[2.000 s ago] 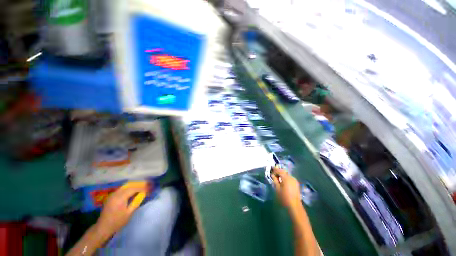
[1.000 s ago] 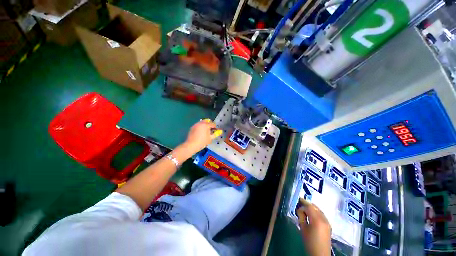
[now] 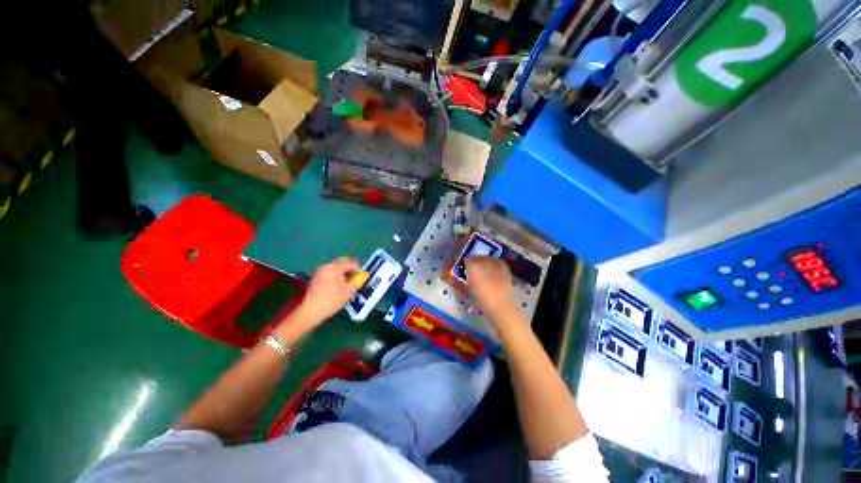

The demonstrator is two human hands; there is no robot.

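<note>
My left hand (image 3: 332,291), with yellow finger cots, holds a white and dark blue panel (image 3: 376,284) by its edge, tilted, left of the press bed (image 3: 430,269). My right hand (image 3: 489,279) is over the orange-brown fixture (image 3: 456,274) on the bed. Its fingers are bunched on the lower right edge of a second panel (image 3: 480,248) there; the fingertips are partly hidden. The press head's metal tooling (image 3: 514,229) is behind that hand, below the blue housing (image 3: 576,189).
Right of the press, a white sheet (image 3: 614,401) bears several panels. The controller (image 3: 774,264) overhangs it. A dark second fixture (image 3: 382,132) stands on the green side table (image 3: 321,226). A red stool (image 3: 189,247), a carton (image 3: 241,123) and a person's dark-clothed legs (image 3: 104,141) are at left.
My right hand has moved from the white sheet to the fixture. My left hand has moved down and left and now holds a panel. A person's legs have appeared at upper left.
</note>
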